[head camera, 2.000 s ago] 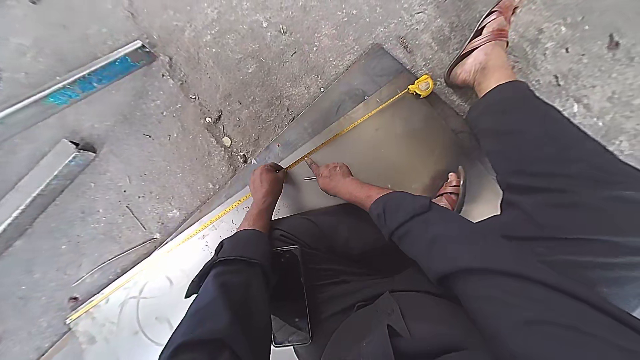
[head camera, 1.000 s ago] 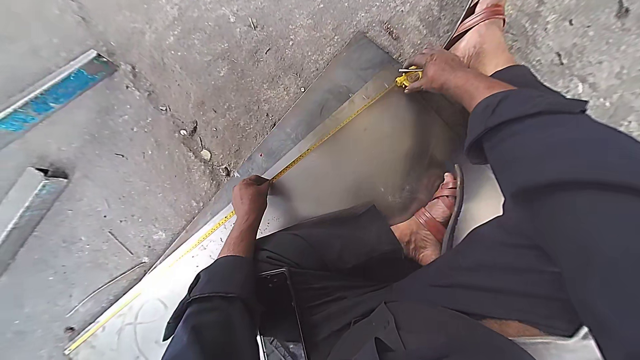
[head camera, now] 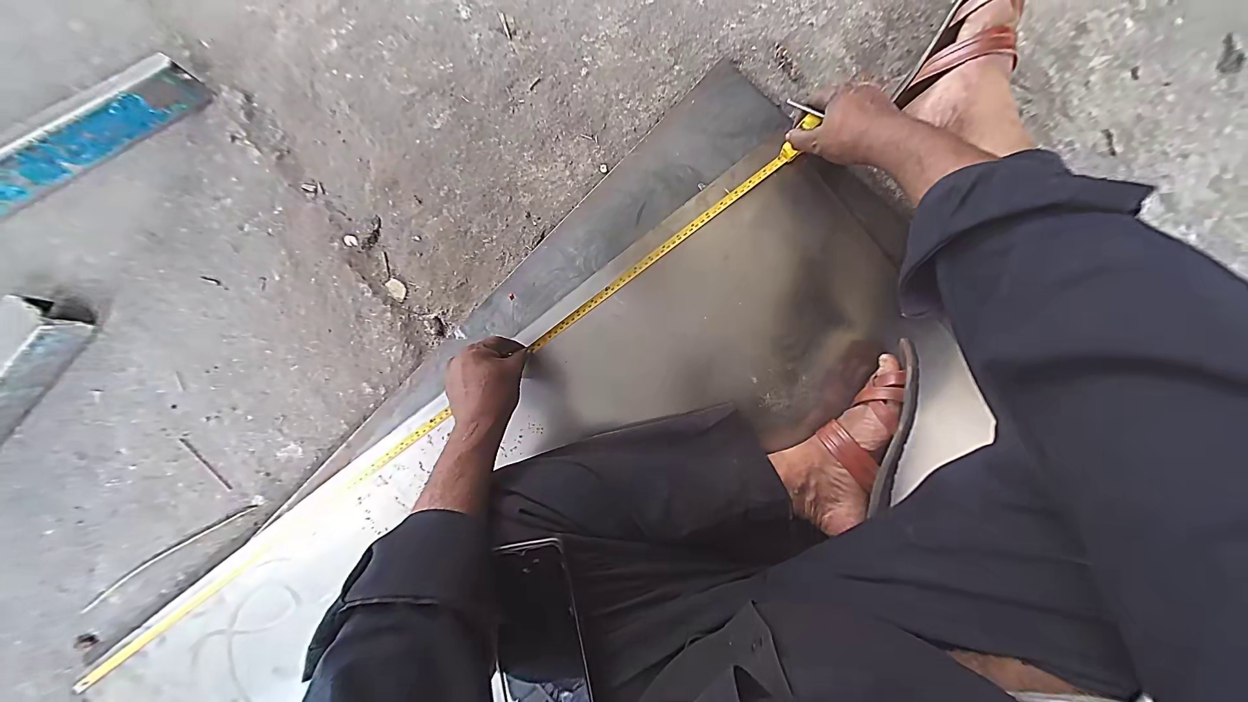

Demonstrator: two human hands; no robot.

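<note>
A yellow tape measure lies extended along the edge of a grey metal sheet, from the lower left to the upper right. Halfway along it, my left hand is closed on the blade, pinching it against the sheet. At the far right end, my right hand grips the yellow tape case, which the fingers mostly cover. A thin pen-like rod sticks out from the fingers of that hand. Another, darker sheet shows along the far side, under the first.
Two metal channel pieces, one with blue paint and one grey, lie at the left on rough concrete. A thin wire is beside the sheet. My sandalled foot rests on the sheet; a phone lies on my lap.
My right hand has moved from the middle of the tape, near my left hand, to the case at the upper right and has taken hold of it. The left hand stays on the blade.
</note>
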